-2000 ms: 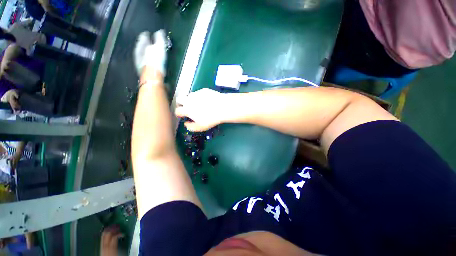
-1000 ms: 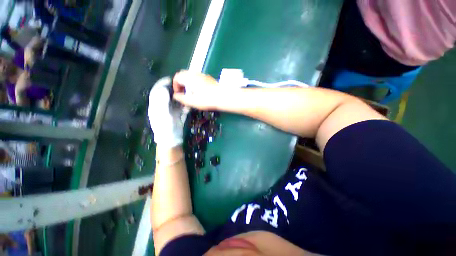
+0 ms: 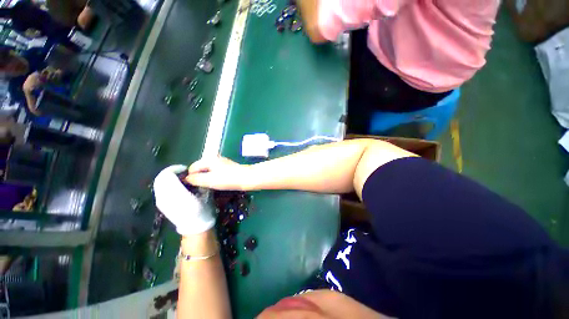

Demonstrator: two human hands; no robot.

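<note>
My left hand (image 3: pixel 182 200), in a white glove, is curled around a small dark unit (image 3: pixel 184 177), mostly hidden by the fingers. My bare right hand (image 3: pixel 215 174) meets it from the right, its fingertips pinched at the same unit; whether they hold a separate part cannot be told. Dark wired components (image 3: pixel 234 218) lie heaped on the green bench top (image 3: pixel 287 218), just below my right forearm. Two dark pieces lie a little apart from the heap.
A white rail (image 3: pixel 221 106) divides the bench from the dark green belt (image 3: pixel 187 62), which carries scattered clear and dark units. A white adapter (image 3: pixel 255 144) with a cable lies above my right forearm. A person in pink (image 3: pixel 430 43) sits beyond. A cardboard box (image 3: pixel 424 148) is beside the bench.
My gloved hand came back from far over the belt to meet my bare hand, and both now stay together at the unit. The view has shifted, showing more of the person in pink.
</note>
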